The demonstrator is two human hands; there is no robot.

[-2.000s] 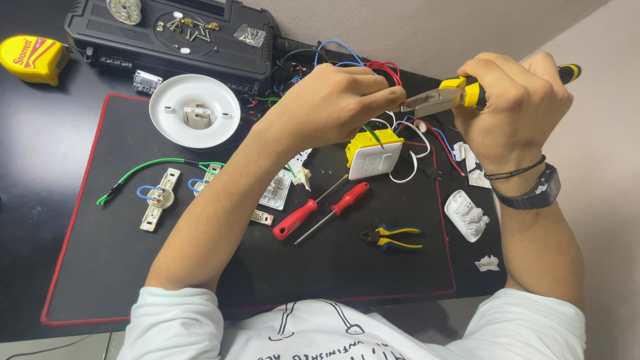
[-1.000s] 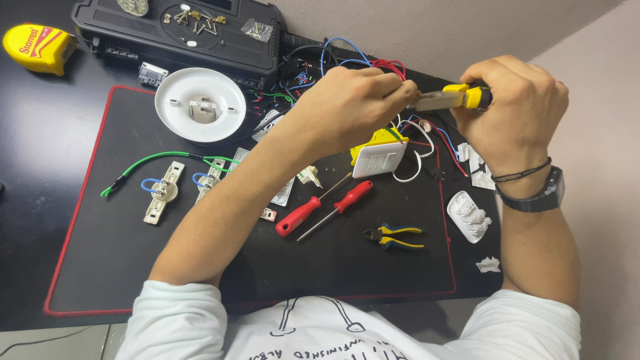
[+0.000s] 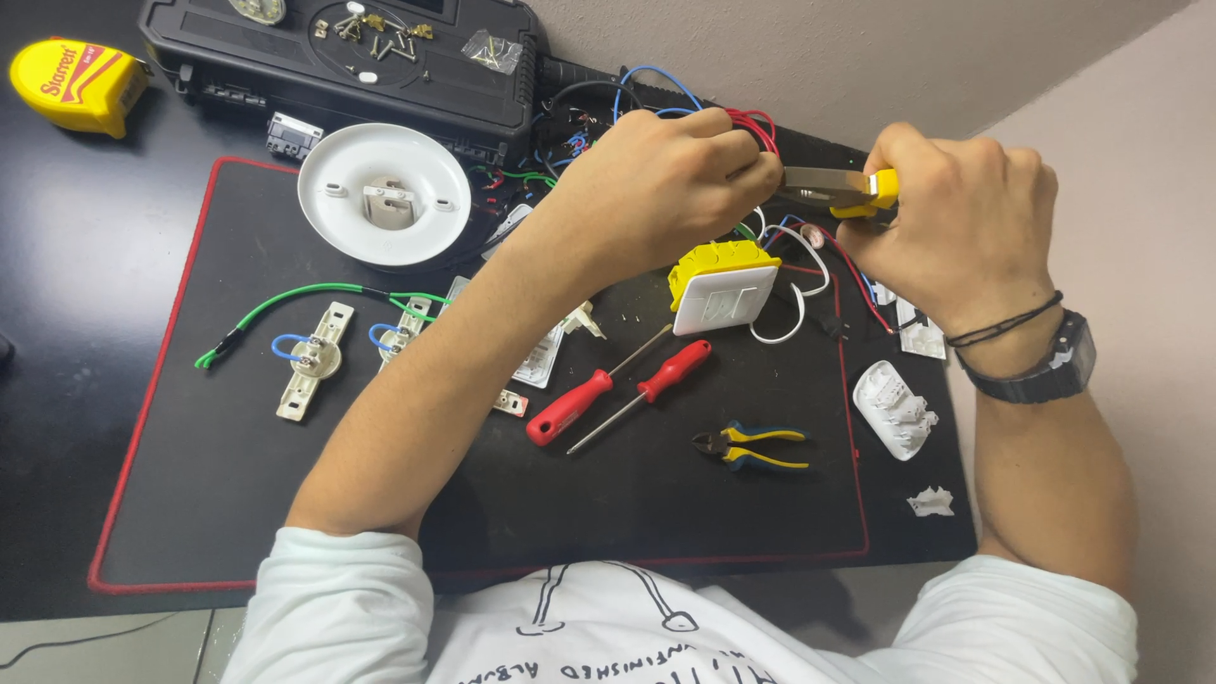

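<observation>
My right hand (image 3: 959,218) grips the yellow handles of combination pliers (image 3: 822,183), whose metal jaws point left. Their tip meets the fingers of my left hand (image 3: 679,185), which are closed and hide whatever small thing is between them. Red wires (image 3: 755,123) loop just behind those fingers. Below my left hand, a yellow electrical box with a white switch plate (image 3: 727,299) stands tilted on the mat, with white and green wires coming out behind it. Two red-handled screwdrivers (image 3: 570,408) and yellow-and-blue diagonal cutters (image 3: 750,446) lie nearer to me.
A black tool case (image 3: 456,95) with screws on top stands at the back, a yellow tape measure (image 3: 76,85) left of it. A white round lamp base (image 3: 318,214), lamp holders (image 3: 316,361) with green wire, and a white plastic cover (image 3: 893,408) lie about.
The pliers still meet my left fingers. Compared with two seconds ago, my right hand has turned around the handles, and less of them shows.
</observation>
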